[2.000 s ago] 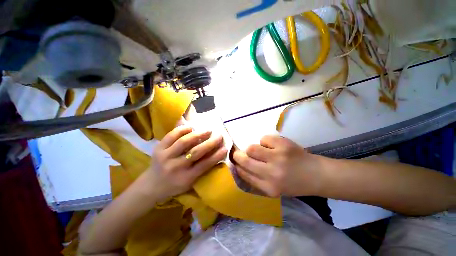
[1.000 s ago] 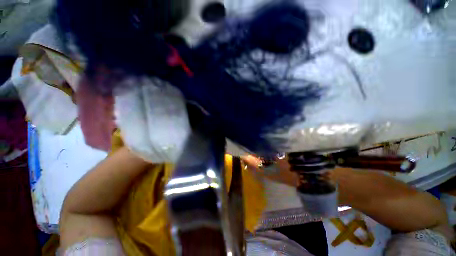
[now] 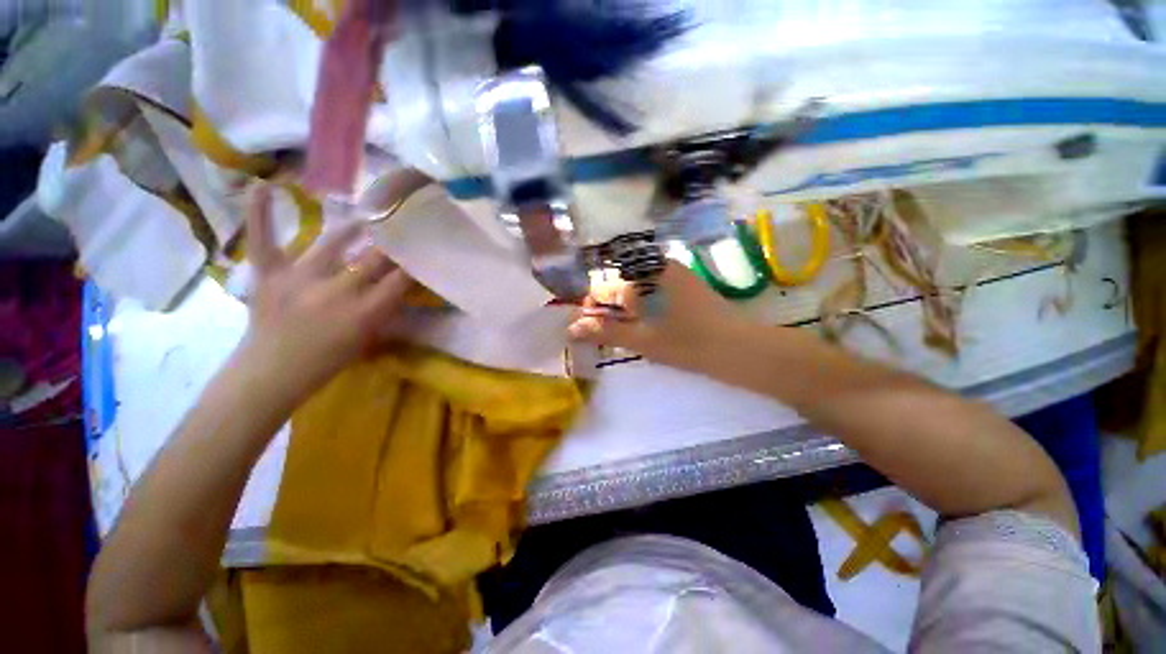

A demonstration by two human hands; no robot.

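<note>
A white fabric panel [image 3: 467,275] lies from my left hand to the needle area, with mustard fabric [image 3: 409,460] hanging in folds below it over the table edge. My left hand [image 3: 313,294] lies at the panel's left part with fingers spread. My right hand [image 3: 627,313] is at the needle area, its fingertips at the panel's right edge; whether they pinch the cloth is unclear. The presser foot and needle are hidden behind my hand and the machine parts. The white sewing machine head [image 3: 895,141] with a blue stripe spans the top.
Green loop handle [image 3: 731,271] and yellow loop handle [image 3: 795,245] lie right of the needle, beside stringy scraps [image 3: 901,256]. White and mustard pieces [image 3: 134,243] heap at left, near a pink strip [image 3: 339,109]. The chrome guard [image 3: 518,141] and navy tassel [image 3: 588,45] are above.
The view has pulled back from the machine head, so both hands now show. Compared with the oldest frame, my left hand has moved left, away from the needle, and its fingers have spread.
</note>
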